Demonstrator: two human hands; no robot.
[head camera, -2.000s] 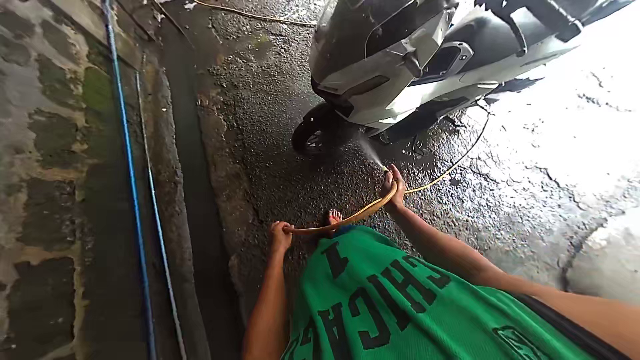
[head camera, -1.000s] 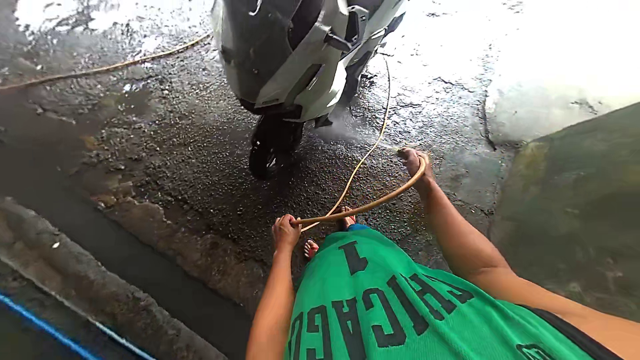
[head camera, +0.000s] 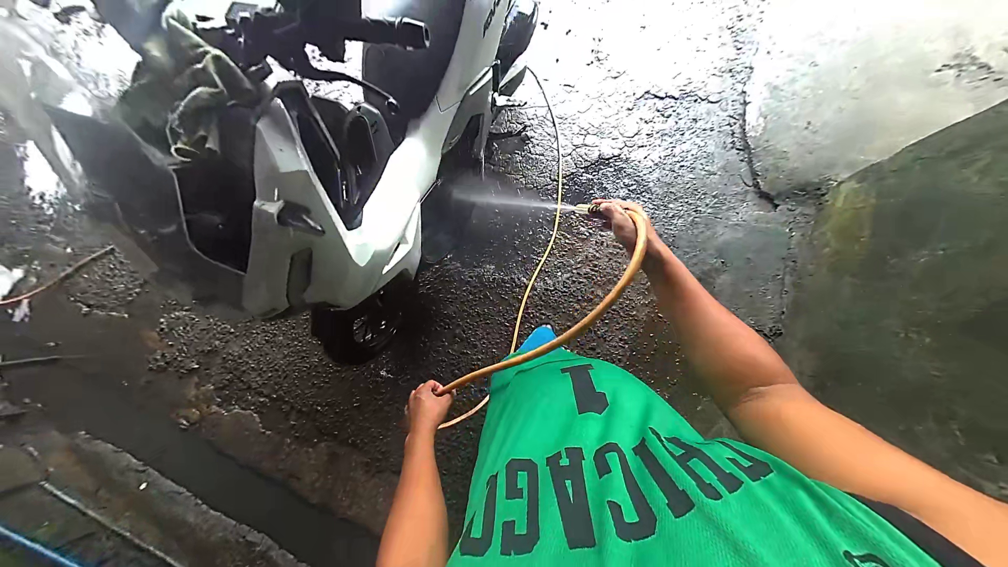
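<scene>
My right hand (head camera: 622, 220) is closed around the end of a yellow-orange hose (head camera: 587, 319), just behind its brass-coloured spray nozzle (head camera: 586, 209). A jet of water leaves the nozzle toward the lower side of a white and black motor scooter (head camera: 394, 205), which stands ahead and to the left. Lower down, my left hand (head camera: 429, 405) grips the same hose, which bows between both hands across my green jersey. The scooter's front wheel (head camera: 366, 327) shows under the white bodywork. A dark greenish cloth (head camera: 205, 87) lies over the front by the handlebar.
Wet, rough pavement (head camera: 504, 268) surrounds the scooter. A thinner-looking stretch of hose (head camera: 557, 157) runs along the ground past its rear. A gutter channel (head camera: 220, 472) crosses the lower left, with a blue line (head camera: 35, 545) beyond it. A mossy concrete surface (head camera: 913, 307) rises at the right.
The view has swung and come closer to the scooter. The spray, earlier near the front wheel, now meets the scooter's lower side farther back. Both hands keep hold of the hose.
</scene>
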